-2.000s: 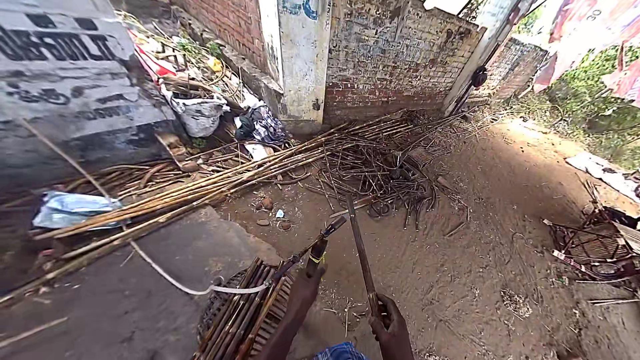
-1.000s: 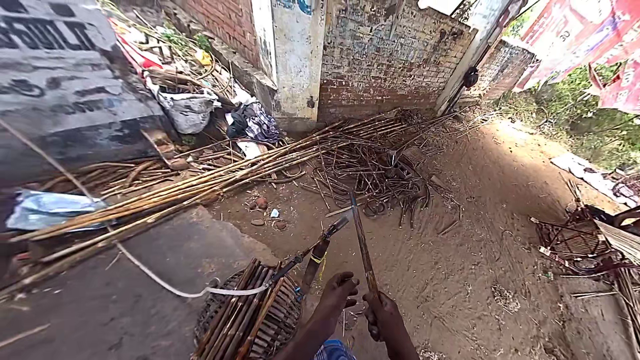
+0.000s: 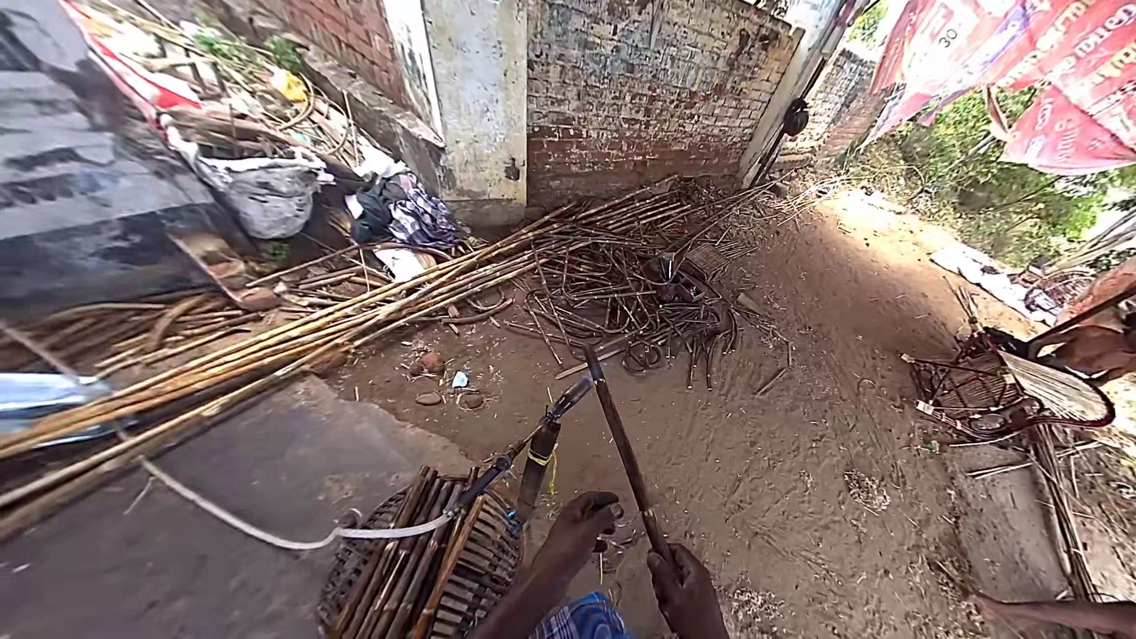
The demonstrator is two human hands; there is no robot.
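Note:
My right hand is closed around the lower end of a dark cane stick, which slants up and to the left. My left hand is just left of the stick, fingers curled and apart, with nothing seen in it. Beside it stands an upright wooden post with a yellow tie. A torch-like metal nozzle lies across the post's top, joined to a pale hose. Cut cane pieces lie on a round slatted stool or basket at lower left.
Long cane poles cross the ground at left. A heap of bent dark canes lies before the brick wall. At right are a woven cane chair piece and another person's limb. A filled sack stands upper left.
My left hand has come away from the post and nozzle, where it was two seconds ago, and is nearer the stick. My right hand still holds the stick. The view has shifted slightly.

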